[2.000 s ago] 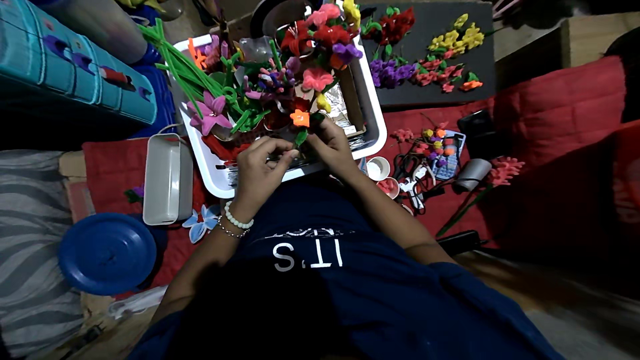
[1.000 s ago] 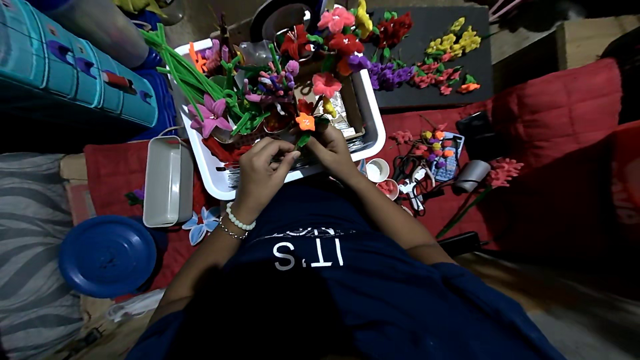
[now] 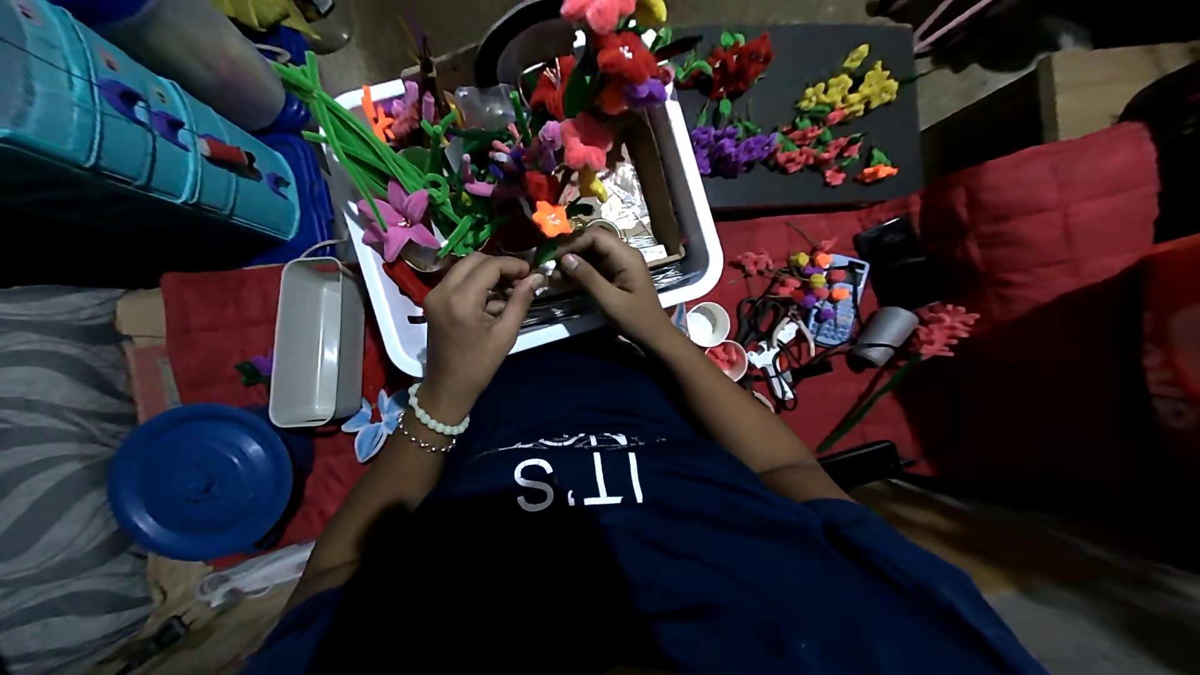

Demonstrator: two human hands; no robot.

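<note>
My left hand [image 3: 472, 323], with two bracelets at its wrist, and my right hand [image 3: 611, 281] meet over the near rim of a white plastic tub [image 3: 698, 211]. Between their fingertips is the green lower part of a pipe-cleaner flower spray, with an orange flower [image 3: 552, 219] just above. Red, coral and yellow blooms rise farther up; which of them belong to the held spray I cannot tell. Green pipe-cleaner stems [image 3: 361, 155] and a pink lily-shaped flower [image 3: 398, 221] lie at the tub's left side. Small pieces at my fingertips are too small to make out.
At left stand a teal drawer unit [image 3: 187, 141], an empty oblong container [image 3: 319, 347] and a blue round lid [image 3: 201, 481]. To the right are paper cups [image 3: 708, 324], a glue gun [image 3: 774, 361], a calculator [image 3: 837, 305] and a black board [image 3: 797, 112] bearing finished-looking flowers.
The flower cluster above my hands has shifted and turned slightly. Both hands stay close together at the tub's near rim.
</note>
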